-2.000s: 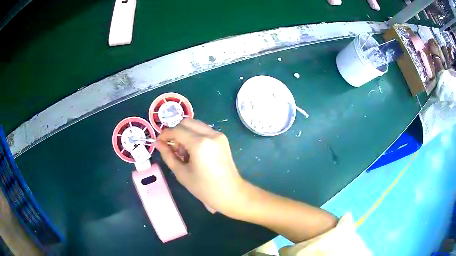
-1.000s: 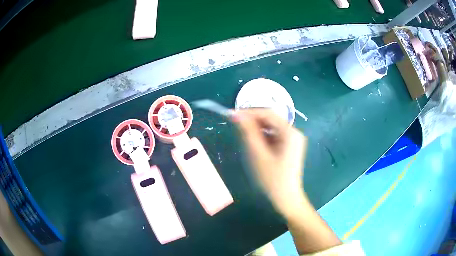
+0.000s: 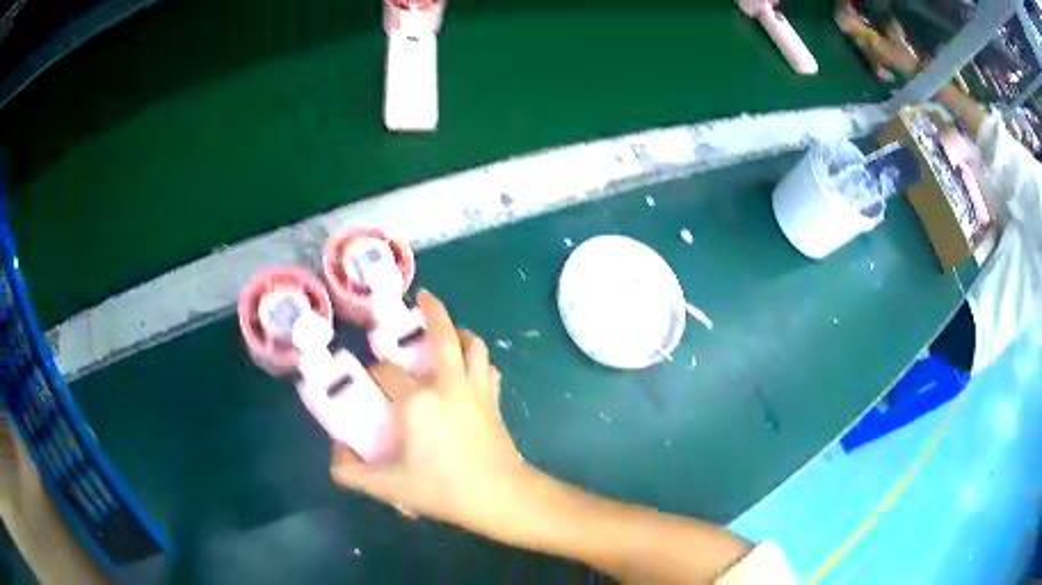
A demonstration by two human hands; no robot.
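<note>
Two pink handheld fans, a left one (image 3: 346,400) and a right one (image 3: 368,265), are side by side, heads toward the rail and slightly blurred. My right hand (image 3: 440,417) is closed around both handles and covers most of the right one. Each round head is a pink-red ring with a white centre. My left hand (image 3: 29,503) is partly in view at the left edge, blurred, beside a blue grid tray (image 3: 69,457); its fingers are hidden. A white paste dish (image 3: 620,302) lies right of my right hand, with a thin white stick at its right rim.
A scuffed pale rail (image 3: 514,189) separates the dark green bench (image 3: 640,446) from the green belt (image 3: 251,137), which carries pink fans. A white tub (image 3: 825,206) and a cardboard box (image 3: 931,189) stand at the right. Another person's arm (image 3: 954,97) reaches toward the belt there.
My right hand has moved from near the dish to the fans and taken hold of both, and the applicator has left its fingers. The fans on the belt have shifted right.
</note>
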